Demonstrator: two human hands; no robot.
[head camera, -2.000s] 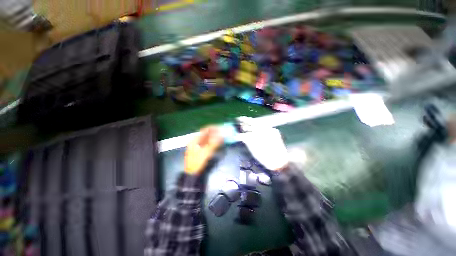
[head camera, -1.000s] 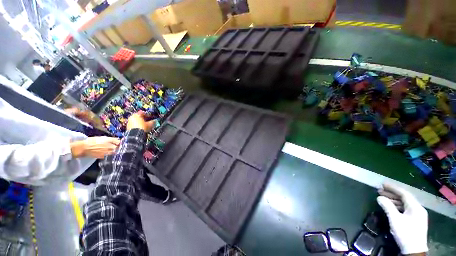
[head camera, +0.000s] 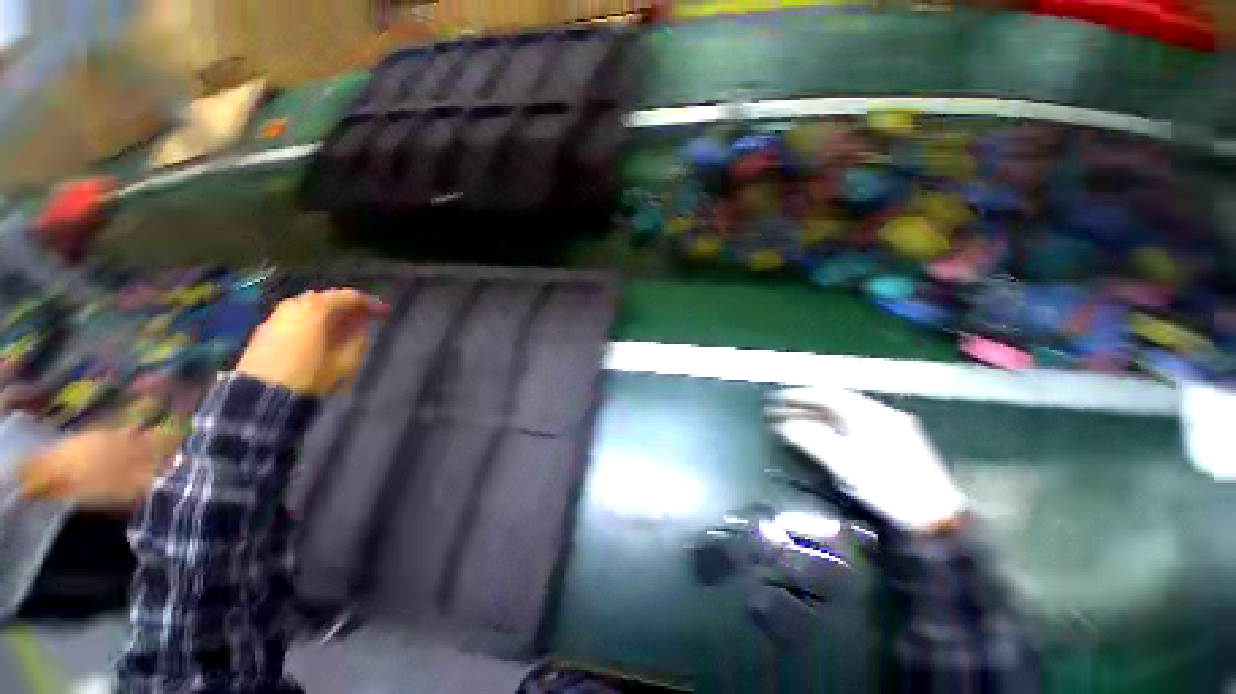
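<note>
My left hand (head camera: 309, 342), bare, is over the upper left edge of the dark foam tray (head camera: 468, 447); blur hides whether it holds anything. My right hand (head camera: 868, 454), in a white glove, is above the green bench just below the white rail, its fingers partly curled; what is under them cannot be told. Several small dark glossy parts (head camera: 779, 556) lie on the bench in front of and left of my right hand.
A darker tray stack (head camera: 468, 136) stands behind the foam tray. A pile of coloured clips (head camera: 922, 231) lies beyond the white rail (head camera: 881, 373). More clips (head camera: 149, 332) lie at left, near another person's hand (head camera: 102, 468). A white paper (head camera: 1209, 431) is at right.
The view has turned right, so the tray and both hands appear further left. My left hand has moved from the left clip pile to the tray's edge. My right hand stays near the dark parts.
</note>
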